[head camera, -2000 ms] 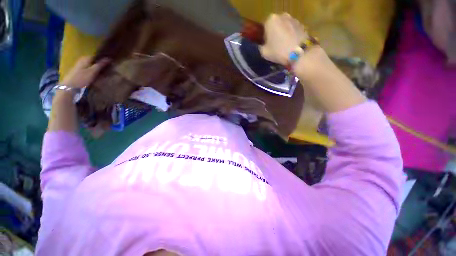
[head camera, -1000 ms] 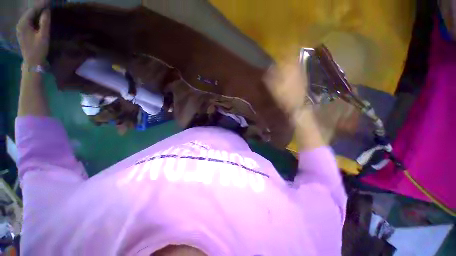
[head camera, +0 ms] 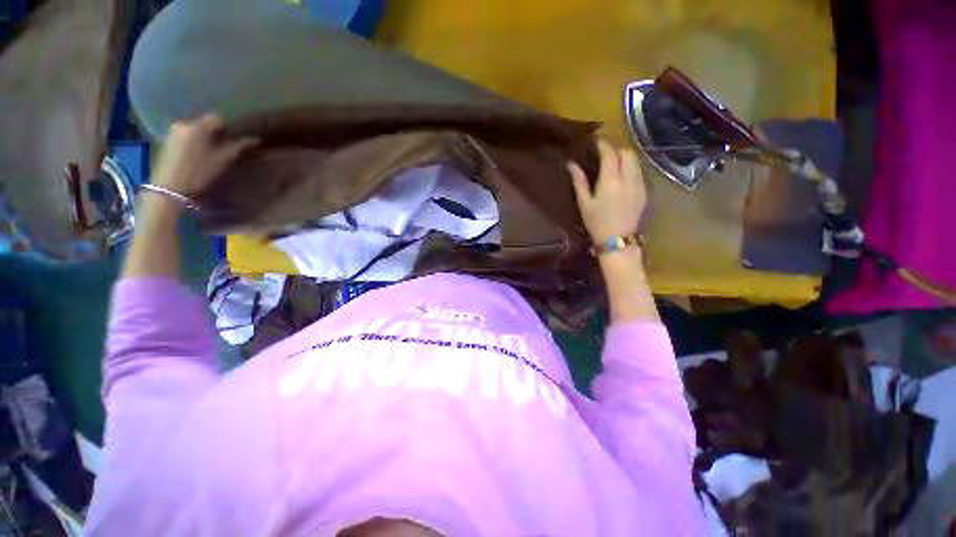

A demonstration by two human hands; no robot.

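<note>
The brown garment (head camera: 535, 199) lies along the near edge of the grey pressing board (head camera: 262, 63). Part of it is turned, showing white inside with dark strips. My left hand (head camera: 199, 163) grips the garment at its left end. My right hand (head camera: 612, 199) lies at its right end with fingers spread; whether it pinches the cloth is unclear. The steam iron (head camera: 687, 126), with a silver soleplate and dark red-brown handle, rests untouched on the yellow table cover to the right of my right hand.
A dark grey rest pad (head camera: 791, 199) lies right of the iron, with the wrapped hose (head camera: 823, 194) running across it. Magenta cloth (head camera: 917, 157) is at far right. A brown and white garment pile (head camera: 807, 420) is at lower right. A second iron (head camera: 102, 199) stands at far left.
My right hand has let go of the iron and moved onto the garment. My left hand has moved down and right. The garment has been folded back, showing more white inside, and more grey board is uncovered.
</note>
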